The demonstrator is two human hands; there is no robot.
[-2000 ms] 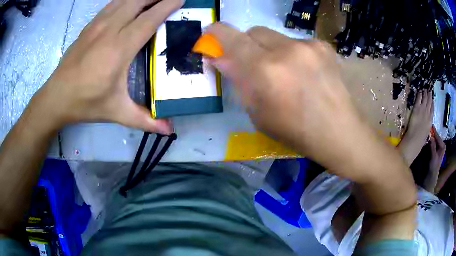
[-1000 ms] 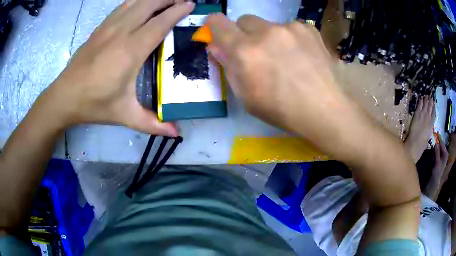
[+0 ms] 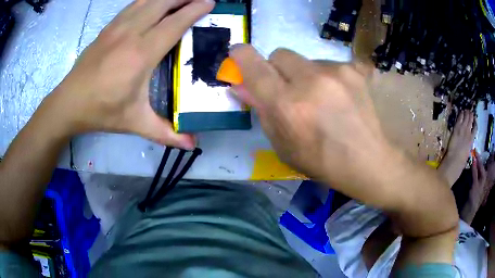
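Observation:
A white battery cell (image 3: pixel 209 102) with dark green end bands and yellow edging lies in a black case, near the table's front edge. A ragged black residue patch (image 3: pixel 209 51) is on its white face. My left hand (image 3: pixel 116 76) grips the unit, thumb at the near end and fingers at the far end. My right hand (image 3: pixel 320 108) holds an orange scraper (image 3: pixel 229 71), its tip at the patch's lower right; the rest is hidden in the fist. Black cables (image 3: pixel 171 172) hang from the near end over the table edge.
Piled black units with cables (image 3: pixel 429 43) lie at the upper right on brown board (image 3: pixel 401 100) edged in yellow tape (image 3: pixel 274 166). Blue crates (image 3: pixel 73 222) stand below the table edge; the left one holds units. Another person's hand (image 3: pixel 460 142) is at the right.
The unit and my left hand have shifted slightly right. My right hand has moved the orange scraper from the patch's upper right to its lower right.

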